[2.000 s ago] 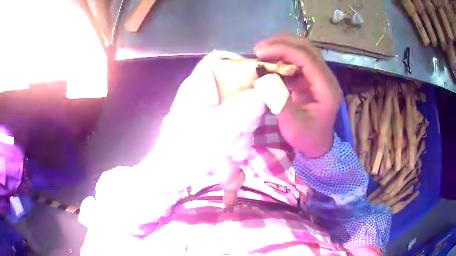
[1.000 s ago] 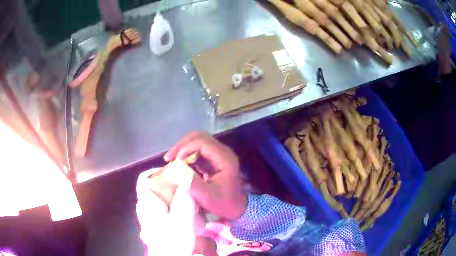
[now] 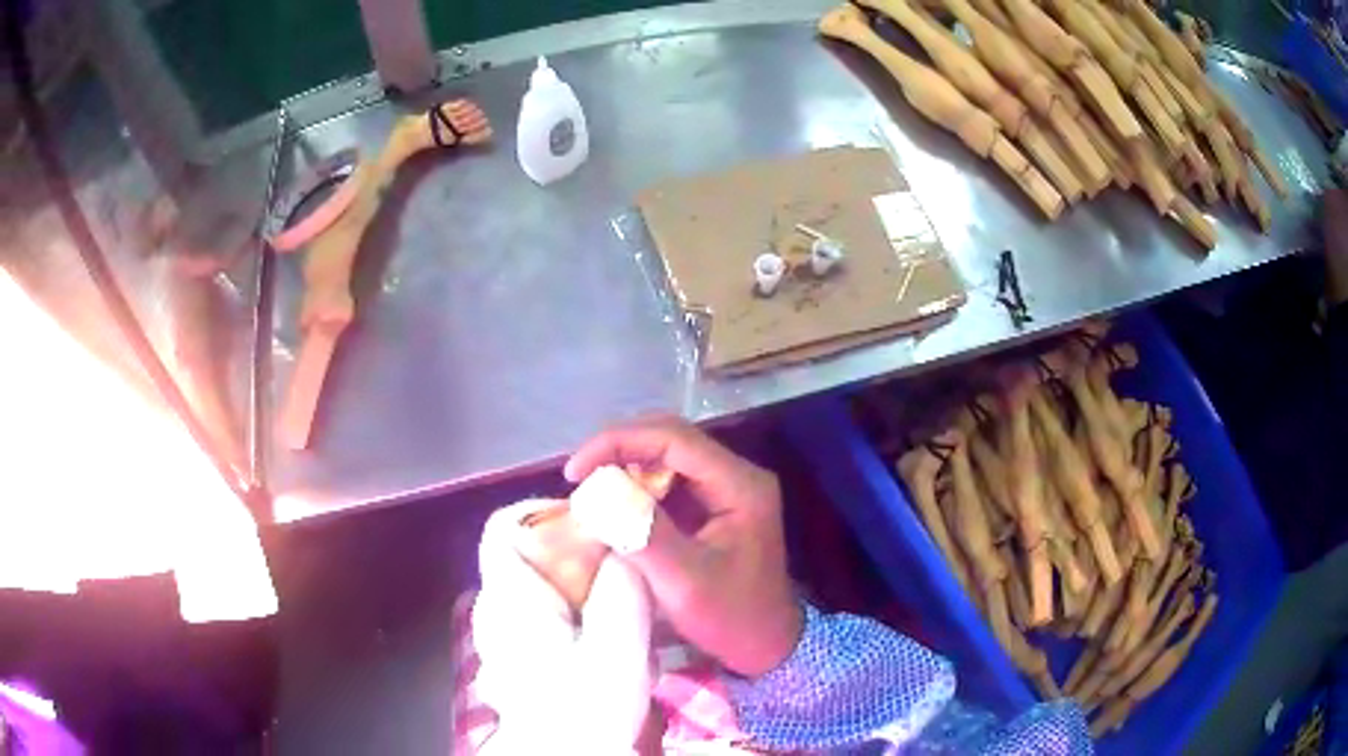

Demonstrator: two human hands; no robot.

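My left hand (image 3: pixel 569 650), in a white glove washed out by glare, holds a tan doll leg (image 3: pixel 559 550) below the table's front edge. My right hand (image 3: pixel 717 539) is bare except for a cream-white finger cot (image 3: pixel 614 510). Its fingers are closed around the toe end of the leg. The two hands touch. The fingers cover most of the foot, so any strap or sole on it is hidden. No stick shows in the right hand.
On the metal table (image 3: pixel 488 340): a single strapped leg (image 3: pixel 337 266), pinkish ring (image 3: pixel 318 207), white glue bottle (image 3: pixel 552 127), cardboard pad (image 3: pixel 724 222) with two white cups (image 3: pixel 795 266), black strap (image 3: pixel 1011 285), leg pile (image 3: pixel 1035 89). A blue bin (image 3: pixel 946 591) of legs stands right. Glare fills the left.
The view has swung to show more of the table, with the bottle, ring and single leg now visible. Both hands sit lower in the picture and still hold the leg.
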